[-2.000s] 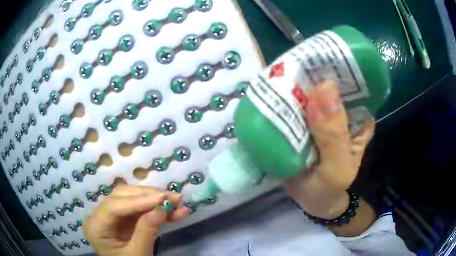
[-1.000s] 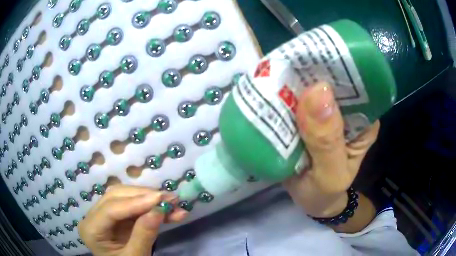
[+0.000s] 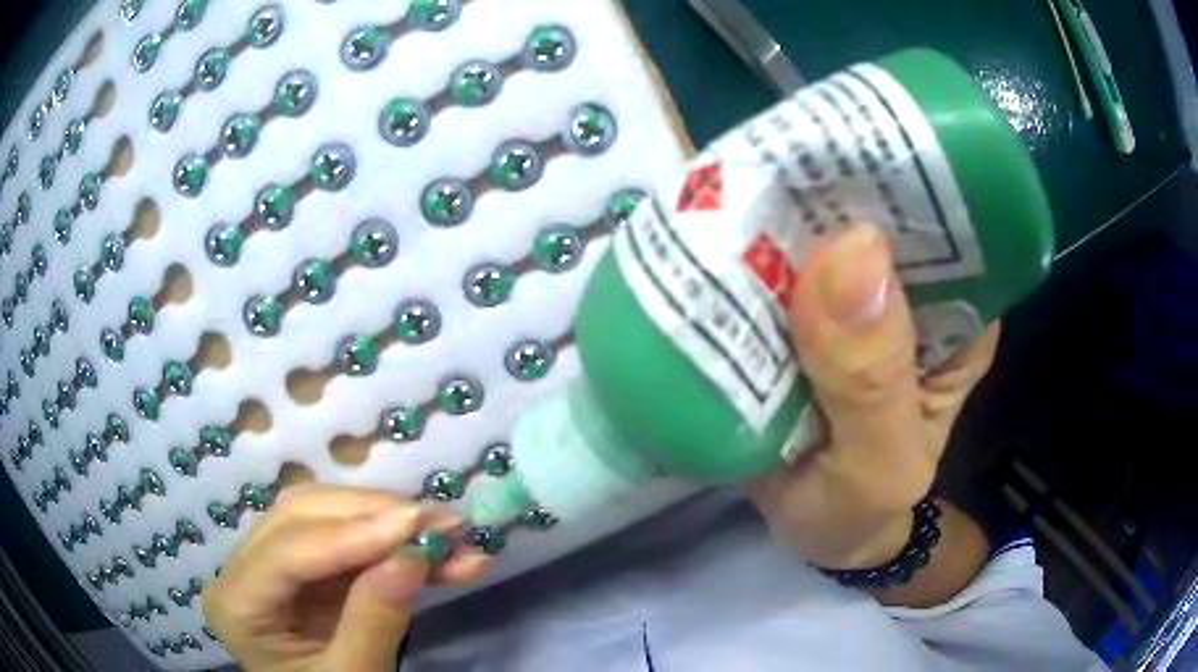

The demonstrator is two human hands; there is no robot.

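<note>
My left hand (image 3: 322, 571), at the bottom left, pinches a small shiny round metal piece (image 3: 431, 545) with green on it between thumb and fingertips, over the tray's near edge. My right hand (image 3: 874, 381) is closed around a green squeeze bottle (image 3: 815, 263) with a white label and red marks. The bottle is tilted, its pale cap and nozzle (image 3: 545, 466) pointing down and left toward the held piece. The needle tip is too blurred to tell if it touches. The white foam tray (image 3: 434, 282) holds rows of round pieces in brown-bottomed slots; several places are empty.
A slim metal tool (image 3: 749, 42) lies on the dark green bench past the tray's edge. A pale-teal tool (image 3: 1101, 79) with a thin stick beside it lies at the upper right. My right wrist has a dark beaded bracelet (image 3: 900, 558).
The bottle and nozzle have moved left and slightly down toward the piece at my left fingertips, mostly in the first second. My left hand has shifted slightly left and keeps its pinch.
</note>
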